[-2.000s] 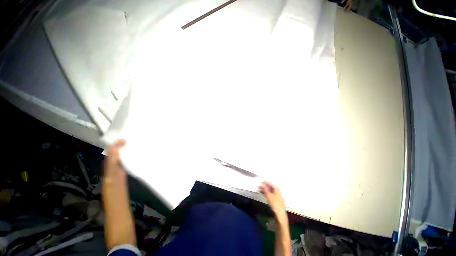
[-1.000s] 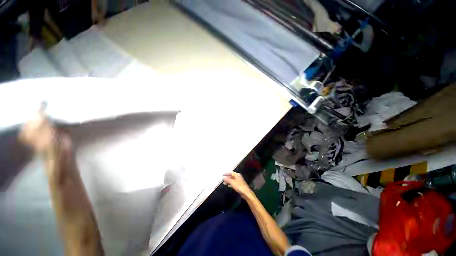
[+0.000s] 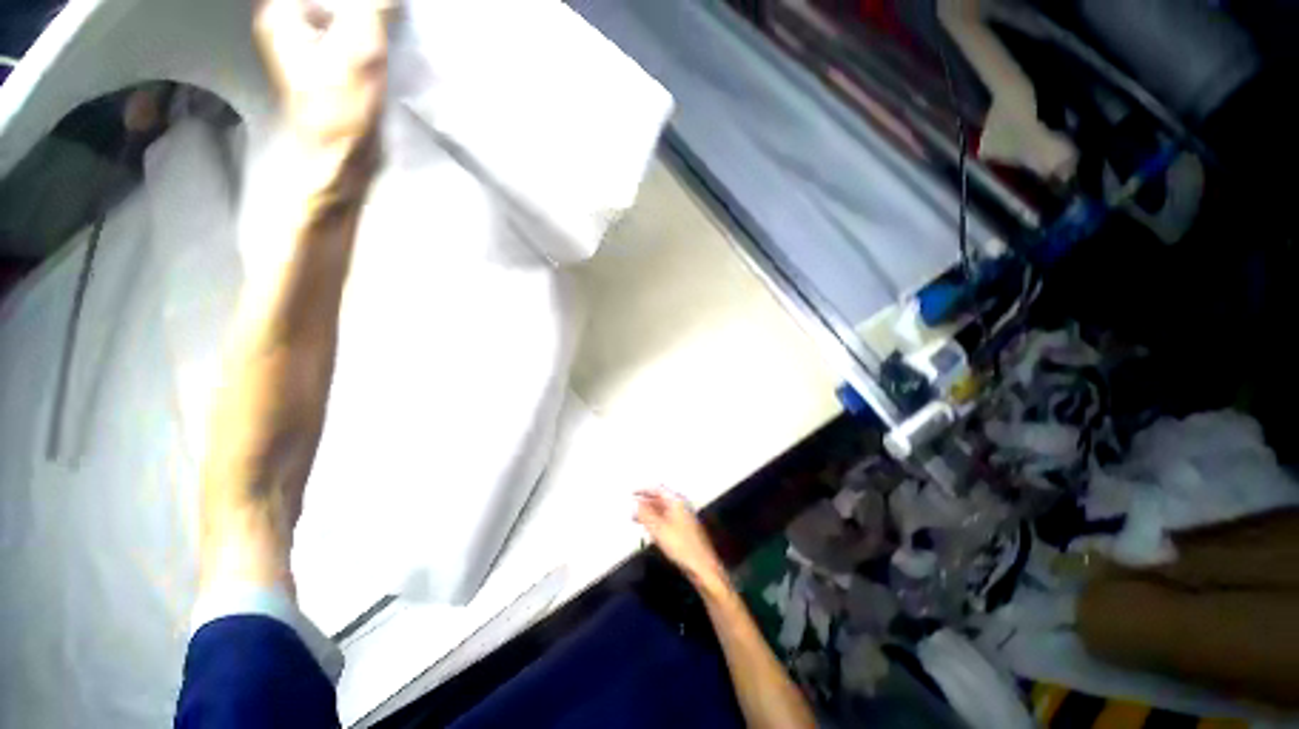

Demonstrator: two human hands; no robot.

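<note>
My left hand (image 3: 325, 64) is raised near the top edge, closed on the white cloth (image 3: 413, 328), which is lifted and folded over in front of me. The exact grip is blurred. The cloth's free corner hangs above the cream table (image 3: 712, 335). My right hand (image 3: 670, 520) lies at the near table edge, fingers slightly apart, with nothing visible in it. A long narrow dark strip, like a yardstick (image 3: 74, 342), lies on pale cloth at the left.
A metal rail (image 3: 776, 271) with a small white-and-blue machine (image 3: 926, 378) at its end crosses the table's right side. Blue-grey cloth (image 3: 798, 143) hangs beyond it. Scraps (image 3: 912, 541) cover the floor at the right. A blurred skin-toned patch shows at the far left.
My left hand has gone up and right with the cloth, which now folds over towards the rail. My right hand stays at the table edge. The view has turned right since the oldest frame.
</note>
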